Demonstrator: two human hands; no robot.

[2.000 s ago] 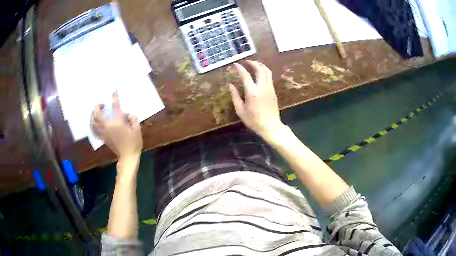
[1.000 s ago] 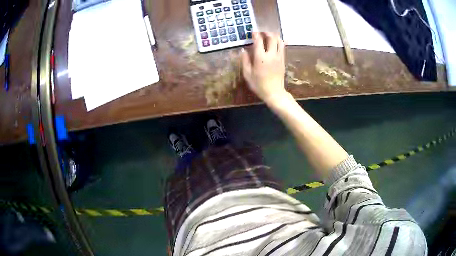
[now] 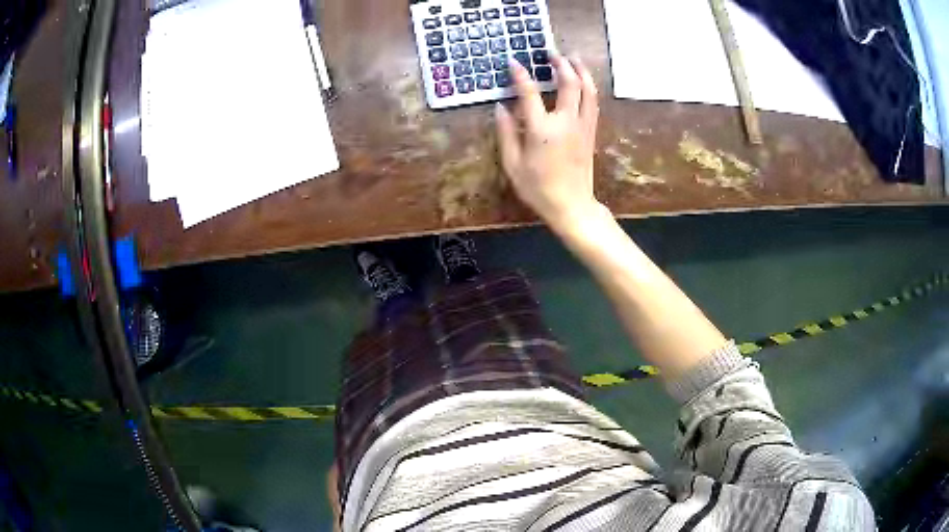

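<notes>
A grey calculator (image 3: 479, 50) with dark keys and a few red ones lies on the brown wooden table, its top cut off by the picture's edge. My right hand (image 3: 552, 130) is bare and empty, fingers apart, with fingertips over the calculator's lower right keys. White paper sheets (image 3: 234, 114) lie on the table to the left. A slim white pen (image 3: 318, 60) lies beside them. My left hand is not in view as a hand; only a bit of skin shows at the left side of my waist.
A wooden ruler (image 3: 737, 68) lies on white paper (image 3: 666, 52) at the right. Dark fabric (image 3: 885, 114) lies beyond it. A dark rail (image 3: 92, 156) with blue clips (image 3: 127, 262) crosses the table's left side. Yellow-and-black tape (image 3: 812, 330) marks the green floor.
My left hand has left the paper sheets and gone out of view. My right hand has reached up onto the calculator's lower right keys. The view has shifted.
</notes>
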